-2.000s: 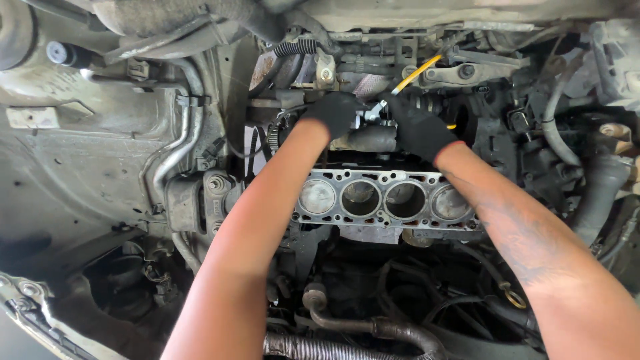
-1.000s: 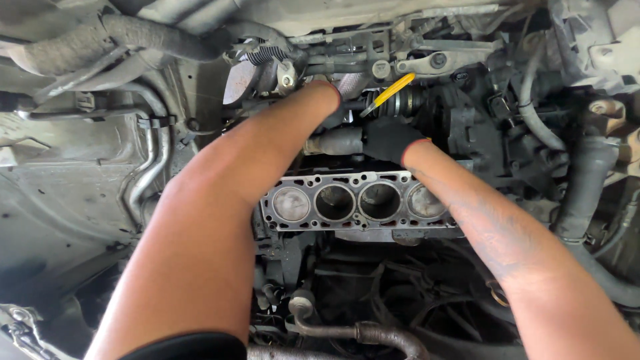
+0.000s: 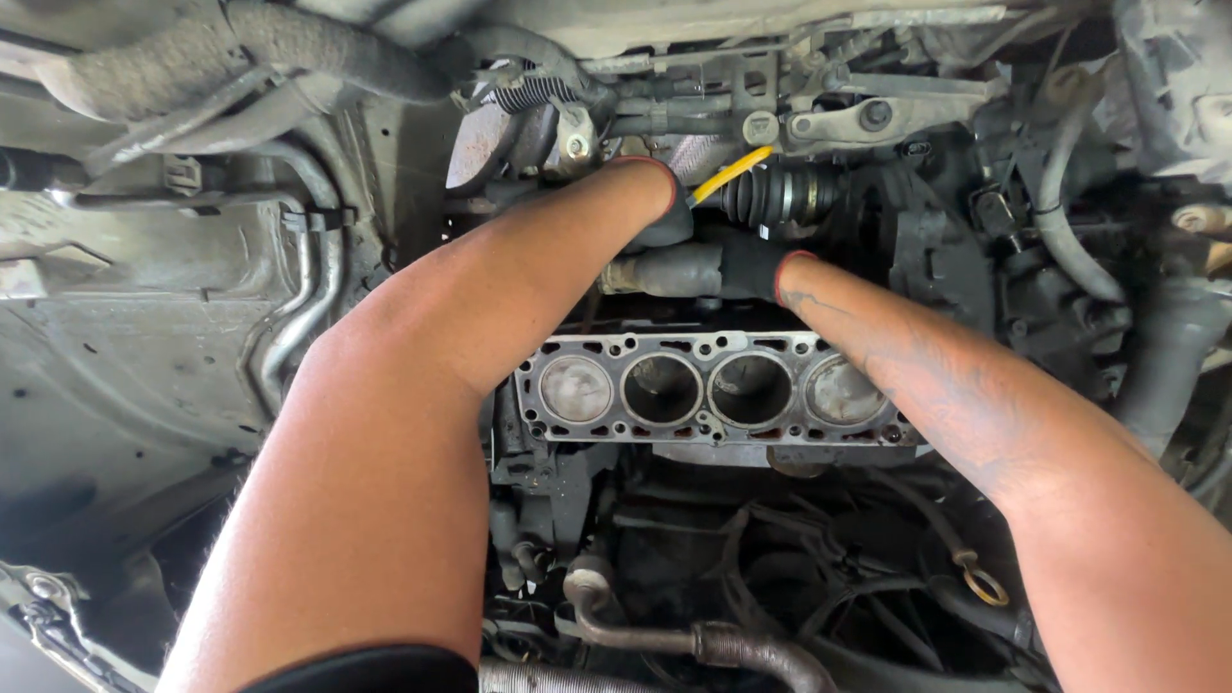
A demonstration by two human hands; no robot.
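Note:
Both hands wear dark gloves with red cuffs and reach behind the engine block [image 3: 712, 438], whose top shows open cylinder bores and pistons. My left hand [image 3: 669, 219] is mostly hidden behind its wrist, close to a tool's yellow handle [image 3: 733, 175] that slants up to the right; whether it holds it cannot be told. My right hand [image 3: 751, 265] lies against the right end of a grey hose [image 3: 674, 271], just behind the block. Its fingers are hidden, so its grip is unclear. A ribbed rubber boot [image 3: 770, 195] with metal clamps sits beyond the right hand.
Metal pipes [image 3: 322, 250] run down the left side panel. A thick sleeved hose [image 3: 318, 48] crosses the upper left. Below the block lie a rusty metal pipe [image 3: 654, 637], dark cables and a yellow dipstick ring [image 3: 984, 583]. A grey hose [image 3: 1068, 212] bends down at the right.
The left arm has reached deeper behind the block, and its hand has gone from largely visible to mostly hidden. The yellow handle has swung lower. The view has shifted somewhat.

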